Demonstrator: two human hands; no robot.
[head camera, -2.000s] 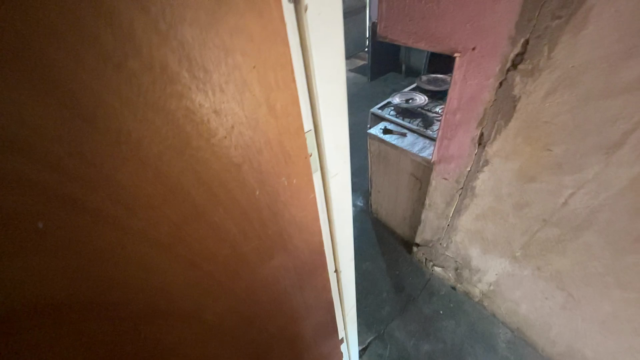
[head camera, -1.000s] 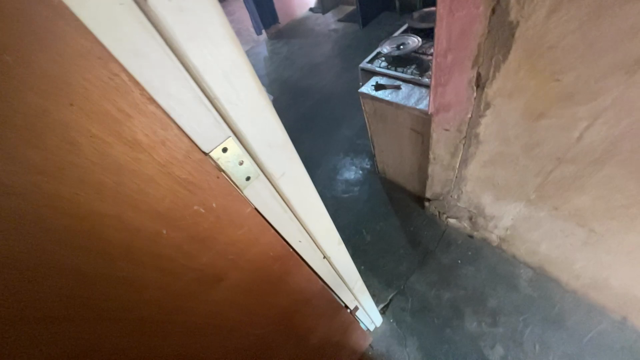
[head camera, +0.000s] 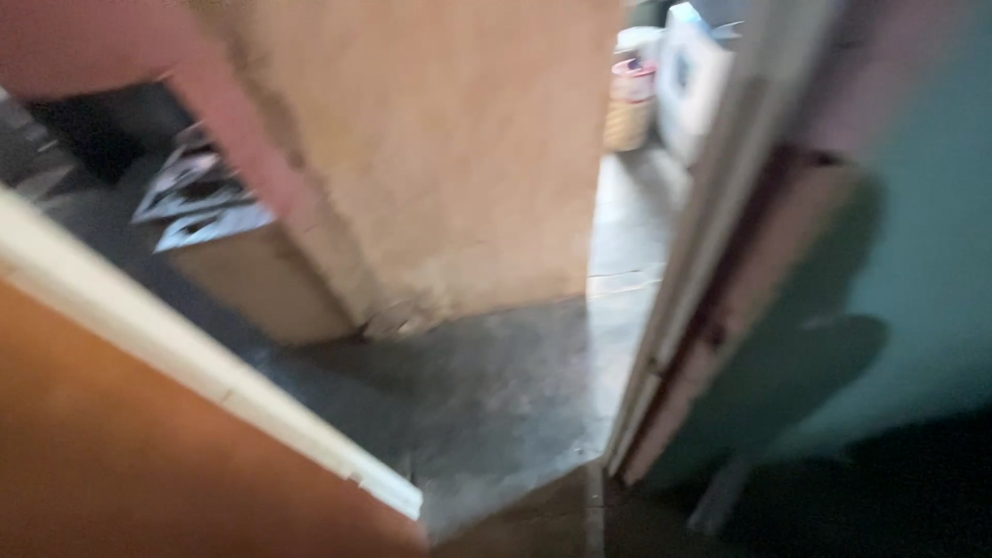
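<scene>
Neither my left hand nor my right hand shows in the head view, so what they hold or touch is hidden. An orange-brown wooden door (head camera: 155, 434) with a cream edge strip (head camera: 225, 387) fills the lower left. To the right, a pale door frame (head camera: 717, 186) leans across the blurred view. Between them lies a dark grey floor (head camera: 480, 395).
A low brown cabinet or counter (head camera: 256, 287) with a stove top (head camera: 194, 182) stands left, beside a pink wall edge (head camera: 232, 139). A tan wall (head camera: 449, 155) rises ahead. Past it are a basket-like container (head camera: 629, 108) and a white object (head camera: 690, 77). A teal wall (head camera: 930, 256) is at right.
The view has swung right, bringing the right door frame, the teal wall and the bright opening into sight. The stove and cabinet now appear farther left.
</scene>
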